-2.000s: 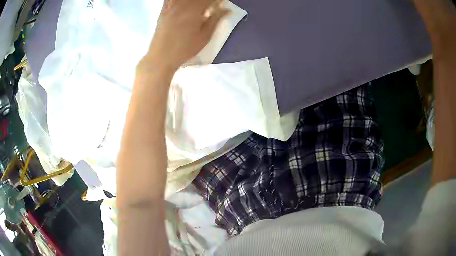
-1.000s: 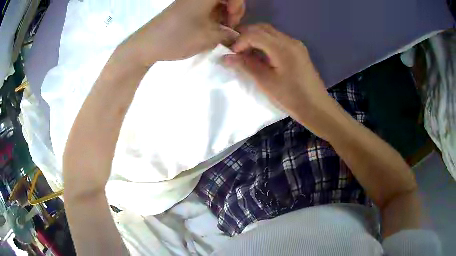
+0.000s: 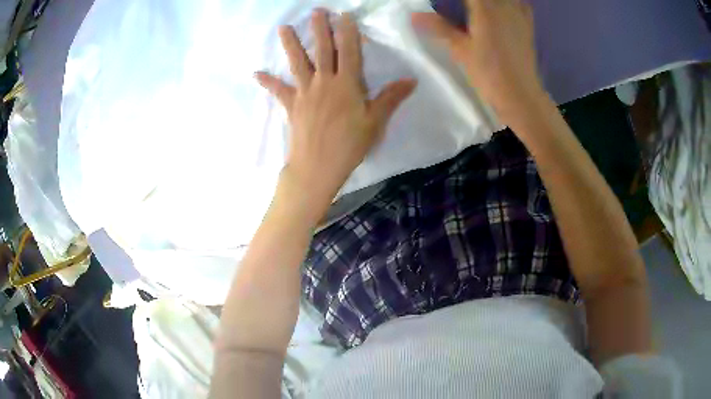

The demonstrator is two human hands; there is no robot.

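A white garment (image 3: 179, 148) lies spread over the left and middle of the grey-purple padded table (image 3: 608, 47), its lower edge hanging at the table's front. My left hand (image 3: 331, 105) lies on the garment, palm down with fingers spread. My right hand (image 3: 495, 54) is at the garment's right edge near the top of the view. Its fingers are partly cut off and blurred, so whether it grips the cloth cannot be told.
Crumpled white cloth (image 3: 175, 343) hangs below the table edge at lower left. A yellow bar (image 3: 51, 269) stands at the left with white cloth over it. More white cloth (image 3: 682, 164) hangs at the right. My plaid-covered lap is below the table edge.
My hands have moved apart from the cloth corner they worked on together. My left hand is now spread flat on the garment. The garment now covers more of the table towards the right.
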